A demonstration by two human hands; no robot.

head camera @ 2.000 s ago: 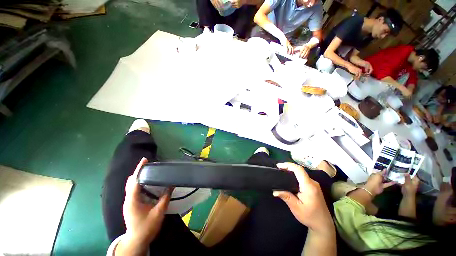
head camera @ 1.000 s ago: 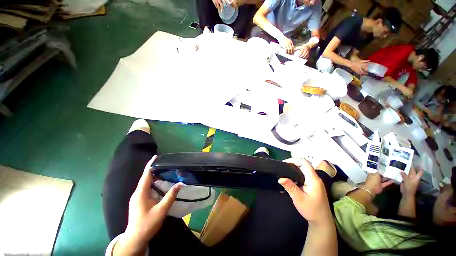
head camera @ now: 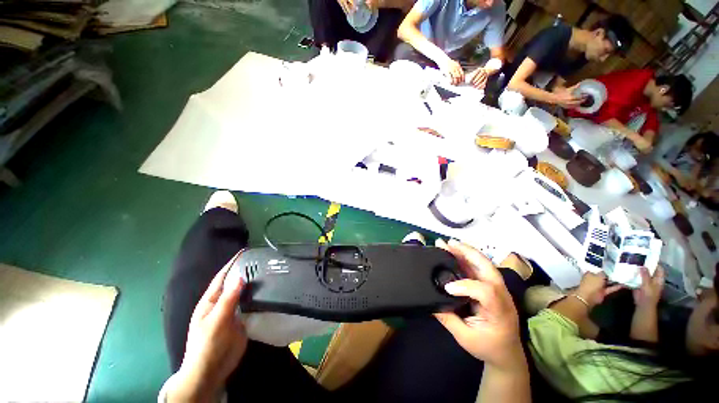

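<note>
A long black mirror dash cam (head camera: 394, 271) is held level over my lap, its back turned up to me. The back shows a square mount recess near the middle, small speaker holes below it, printing and slots at the left, and a round lens at the right end. A thin black cable (head camera: 272, 227) loops up behind it. My left hand (head camera: 213, 327) grips the left end. My right hand (head camera: 485, 311) grips the right end, fingers beside the lens.
A white-covered surface (head camera: 260, 118) ahead holds a white carton (head camera: 552, 228), tubs and yellow and brown rolls (head camera: 494, 142). People sit along its far side. A neighbour at the right holds a printed leaflet (head camera: 631, 252). Cardboard (head camera: 359, 346) lies below my legs.
The dash cam has turned from its narrow edge, past a view of its glossy face, to its back. The cable loop now shows above it. Both hands keep hold of the ends.
</note>
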